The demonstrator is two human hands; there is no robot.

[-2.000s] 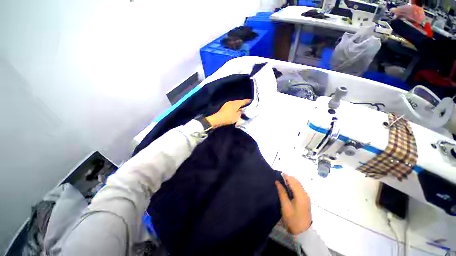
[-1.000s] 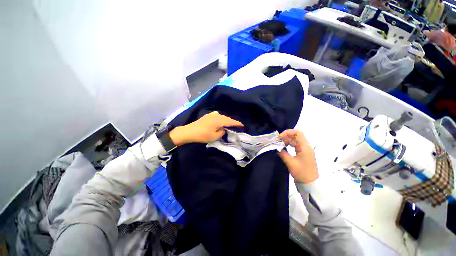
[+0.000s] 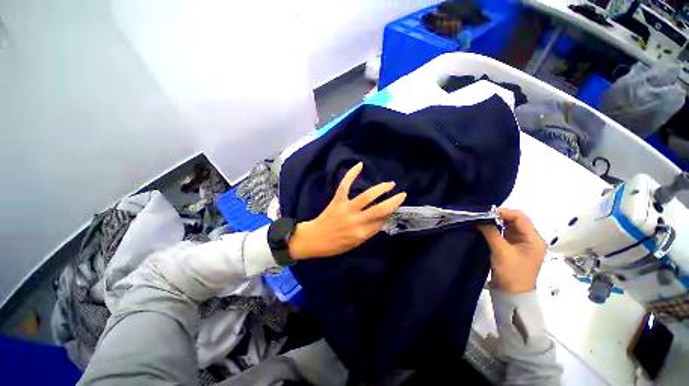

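Observation:
The navy shell fabric [image 3: 393, 301] lies bunched over the table's left end and hangs down at the front. A pale grey and white inner strip [image 3: 438, 219] runs across it between my hands. My left hand [image 3: 349, 220] lies on the cloth at the strip's left end, fingers spread, thumb side hidden. My right hand [image 3: 517, 249] pinches the strip's right end and the navy edge between thumb and fingers. The white sewing machine [image 3: 634, 222] stands to the right, away from the cloth.
A smartphone [image 3: 651, 343] lies at the lower right. A white trough [image 3: 597, 121] with cloth in it edges the table behind. A blue crate [image 3: 412, 56] stands behind, and a heap of grey and checked pieces [image 3: 143, 249] lies at the left. A white wall is at the left.
The pale strip has gone from bunched to stretched nearly straight. My left hand's fingers have spread, and my right hand still pinches the end. The view has shifted left.

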